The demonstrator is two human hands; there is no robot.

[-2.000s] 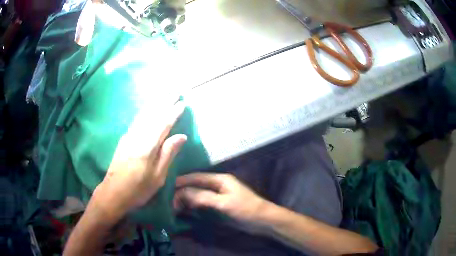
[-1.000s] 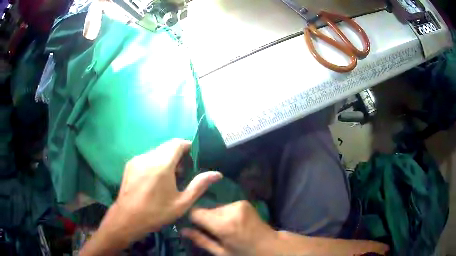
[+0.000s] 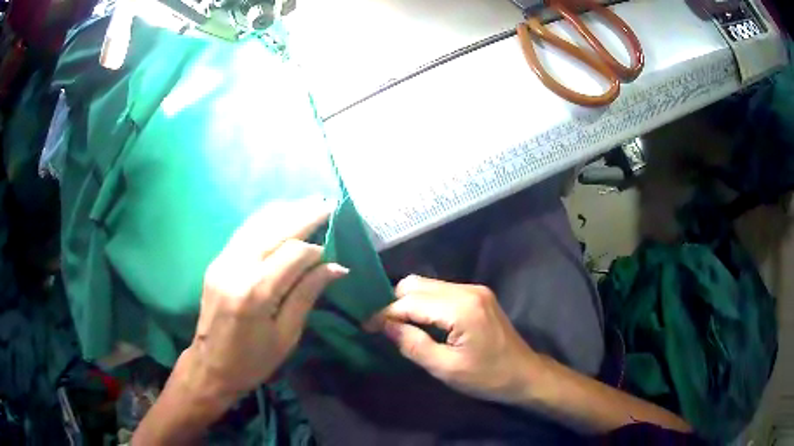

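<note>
A green garment piece (image 3: 174,209) lies over the left of the white table and hangs off its front edge, pale under the lamp. Its right edge runs up to the presser foot area (image 3: 261,13) of the sewing machine at the top. My left hand (image 3: 261,292) lies on the cloth, with fingers and thumb at the folded edge (image 3: 353,257). My right hand (image 3: 461,335) pinches the lower corner of that edge between thumb and fingers, in front of the table edge.
Scissors with orange-brown handles (image 3: 579,52) lie on the table (image 3: 435,131) at the upper right. A ruler scale (image 3: 522,157) runs along the front edge. A dark control box (image 3: 736,22) is at the right end. Green cloth (image 3: 696,340) is heaped at the lower right.
My right hand has moved right and up and now pinches the cloth corner. My left hand has moved up along the edge. The folded edge is pulled out flatter between them.
</note>
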